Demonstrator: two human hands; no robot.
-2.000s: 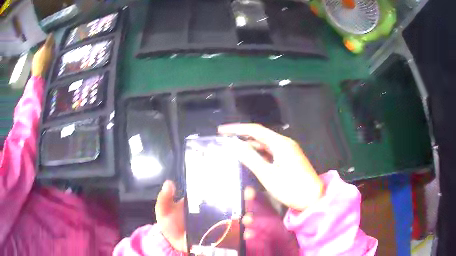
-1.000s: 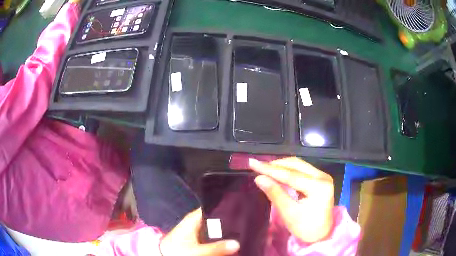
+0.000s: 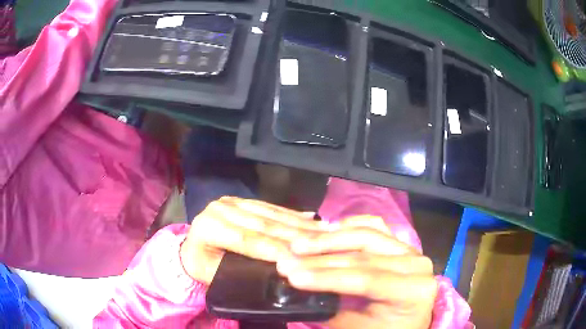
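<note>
A dark smartphone [image 3: 257, 289] is held low in front of me, back side up and tilted, with part of its camera area showing near my right fingers. My left hand [image 3: 238, 231] grips its left end and far edge. My right hand [image 3: 366, 270] covers its right part, the fingers of both hands meeting over it. Just beyond, a black foam tray [image 3: 302, 164] holds three dark phones, one of them at the left [image 3: 315, 96], each with a white label sticker; its rightmost recess is empty.
At the upper left another foam tray [image 3: 160, 93] holds a phone with a dim icon screen. A person's pink sleeve [image 3: 45, 71] is at the left. A green fan [image 3: 572, 32] stands at the upper right. Cardboard [image 3: 501, 276] in a blue bin is at the lower right.
The phone has been turned from its glass front to its dark back and lies sideways. Both hands have closed together over it. The view has shifted, so the trays sit higher and further right.
</note>
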